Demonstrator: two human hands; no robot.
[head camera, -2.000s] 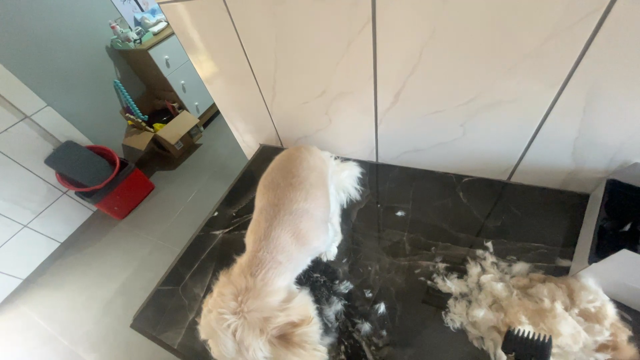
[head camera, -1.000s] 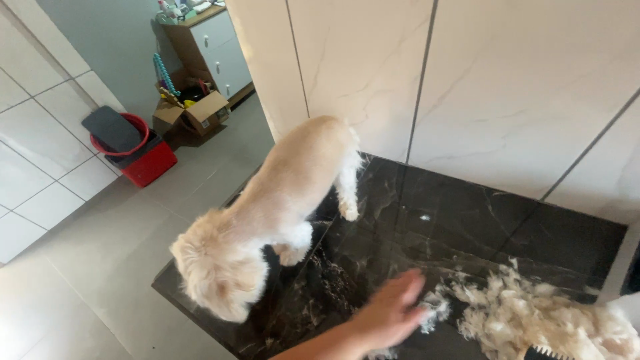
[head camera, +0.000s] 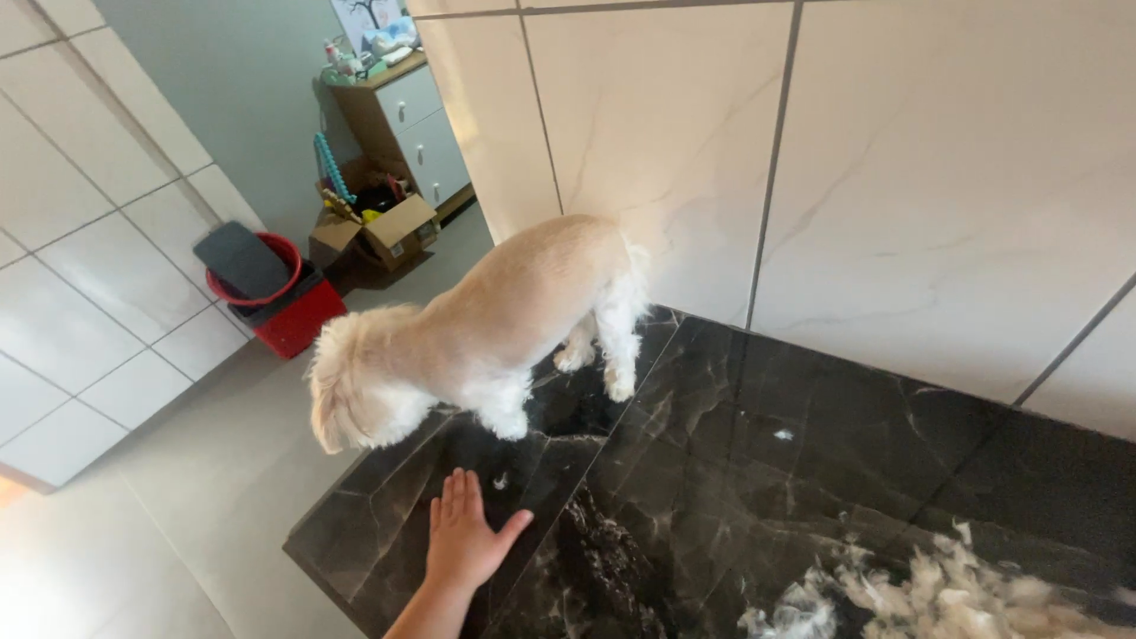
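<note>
A small cream dog with a close-clipped back and longer white fur on its legs stands on a black marble-patterned tabletop. Its head hangs over the left edge, facing away to the left. Below its front legs is my left hand, palm down with fingers spread, on or just above the tabletop, holding nothing. A small white tuft of fur lies by its fingers. At the bottom right is a heap of clipped cream fur. My right hand is out of view.
White tiled wall runs along the table's back edge. The table's left edge drops to a grey tiled floor. Beyond stand a red bin, an open cardboard box and a drawer cabinet.
The dog has moved to the table's left edge. My left hand, not visible two seconds ago, has moved left from near the fur heap. The black comb seen earlier has left view.
</note>
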